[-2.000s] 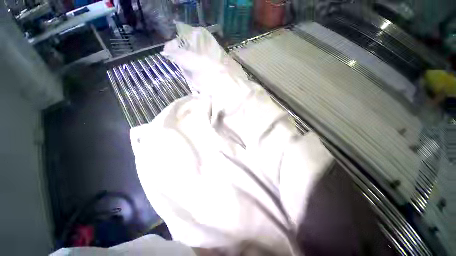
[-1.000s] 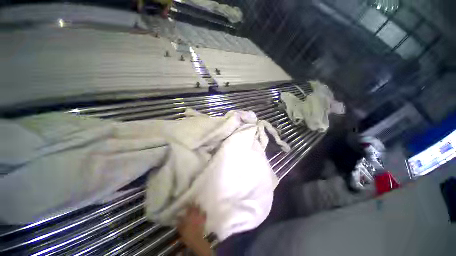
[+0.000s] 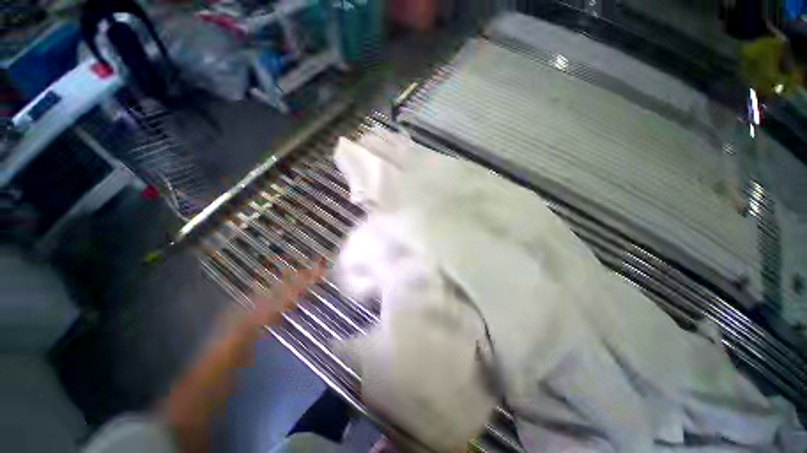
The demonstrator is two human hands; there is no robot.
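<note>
A large loose cream cloth (image 3: 531,274) lies crumpled over the rack of parallel steel tubes (image 3: 274,212). One upright corner shows at its far end and folds spread to the lower right. My left hand (image 3: 301,279) reaches in from the lower left, blurred, with its fingertips at the cloth's left edge; whether it grips the cloth cannot be told. My right hand cannot be made out; a small pinkish patch at the bottom edge is too cut off to identify.
A second rack with pale ridged fabric (image 3: 575,150) stands beyond, at the right. A white-topped table (image 3: 62,111) and wire rack (image 3: 168,164) stand at the upper left. Something yellow (image 3: 765,66) shows at the upper right.
The view has swung back left towards the tubes' far end. The cloth lies spread to the lower right, and my left arm now reaches in from the lower left.
</note>
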